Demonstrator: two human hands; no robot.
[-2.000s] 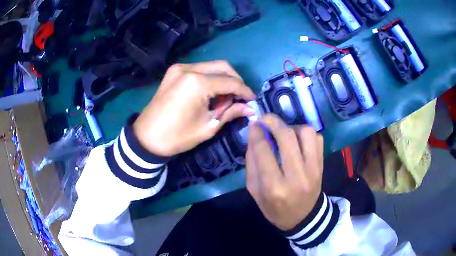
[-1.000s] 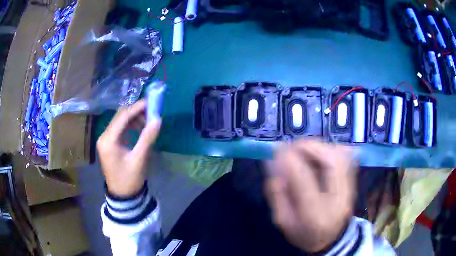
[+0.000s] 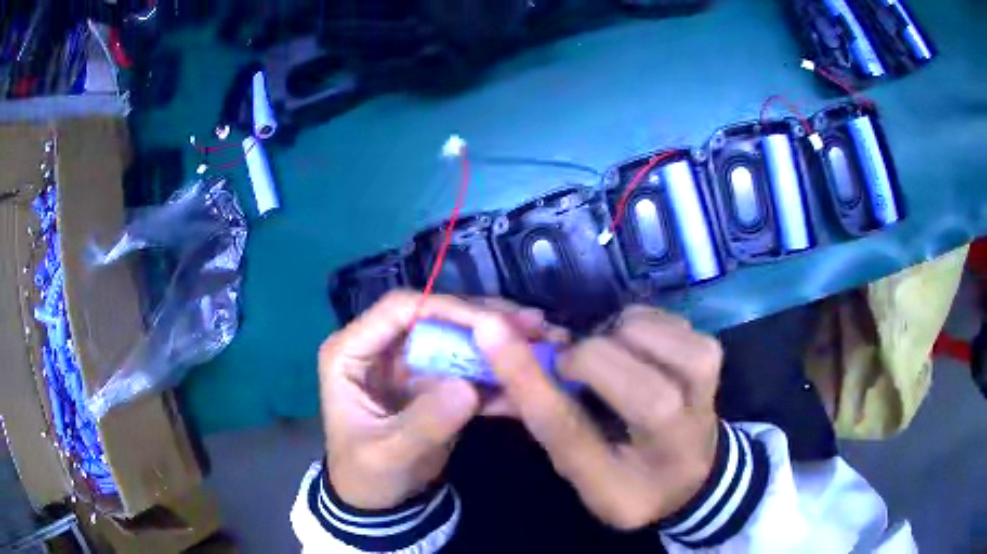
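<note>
A blue battery cell (image 3: 446,353) lies between my two hands, in front of the row of housings. My left hand (image 3: 395,417) grips its left end. My right hand (image 3: 633,417) has its fingers on the right end. A red lead (image 3: 445,254) rises from the cell to a small white connector (image 3: 455,145). The row holds black housings with oval diaphragms; the housing (image 3: 550,251) just beyond my hands has no cell. Three housings at right, such as this filled housing (image 3: 662,222), each hold a blue cell along the right side.
A brown carton (image 3: 108,325) of blue cells stands at left, with a crumpled clear bag (image 3: 195,298) beside it. Two loose cells (image 3: 261,175) lie behind the bag. Dark parts (image 3: 379,54) are heaped at the back. More filled housings (image 3: 860,35) lie at back right.
The cell in my left hand has moved right from beside the bag to in front of the row. My right hand has come onto the cell. The camera view has shifted and tilted.
</note>
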